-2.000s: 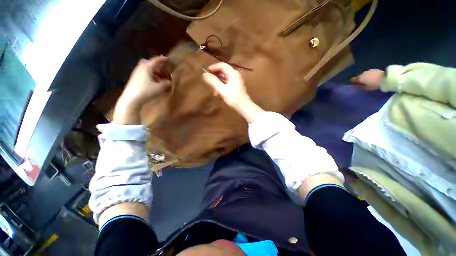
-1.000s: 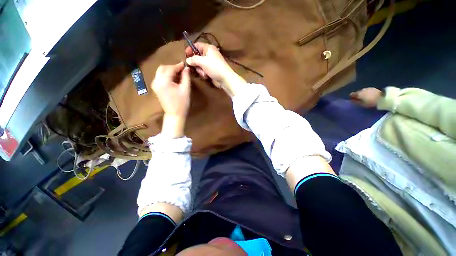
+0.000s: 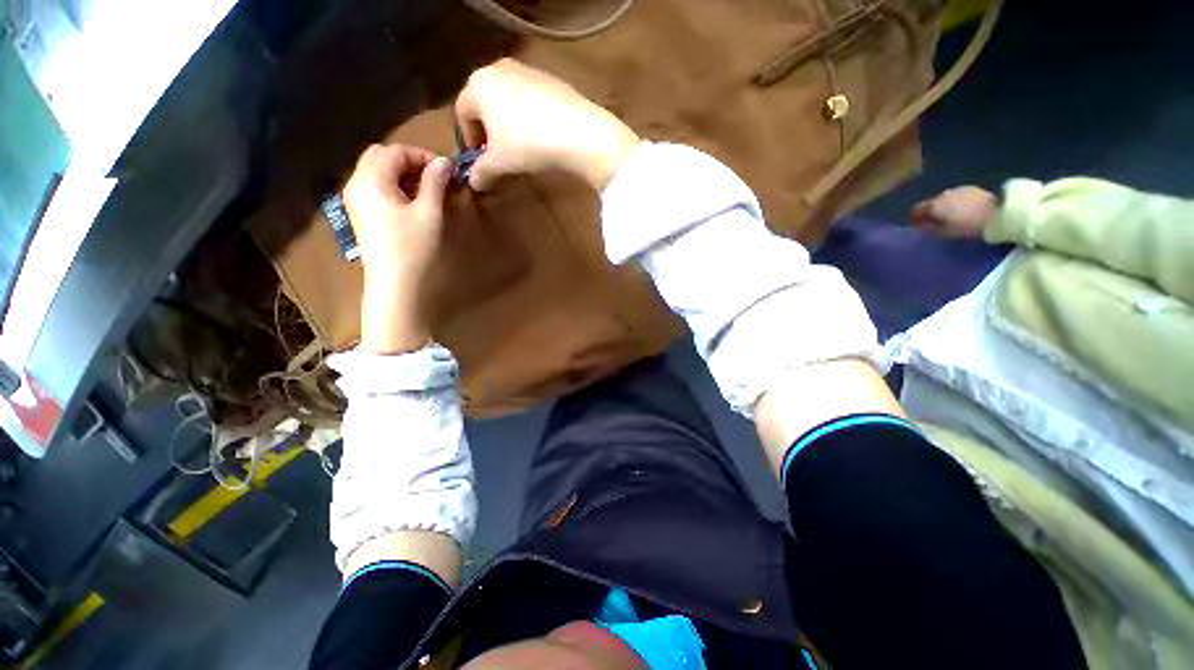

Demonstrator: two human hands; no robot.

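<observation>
A large soft brown bag (image 3: 563, 275) lies in front of me, with pale straps and a round metal fitting (image 3: 837, 107) at its right. My left hand (image 3: 399, 216) pinches with thumb and fingertips at a small dark piece (image 3: 465, 162). My right hand (image 3: 530, 124) is bent over the same piece, its fingertips meeting the left ones. The piece is mostly hidden by the fingers, so I cannot tell what it is. A dark label with pale print (image 3: 341, 225) lies on the bag left of my left hand.
A white and grey machine body (image 3: 118, 170) stands at the left. Brown straps (image 3: 295, 393) bunch at the bag's lower left. A person in a pale yellow-green sleeve (image 3: 1100, 229) is at the right, a hand near the bag. A metal frame (image 3: 197, 537) stands on the grey floor.
Both hands came together from apart and have since shifted left. The dark tool standing out of my right hand a second ago is now mostly hidden. The label was uncovered at the left.
</observation>
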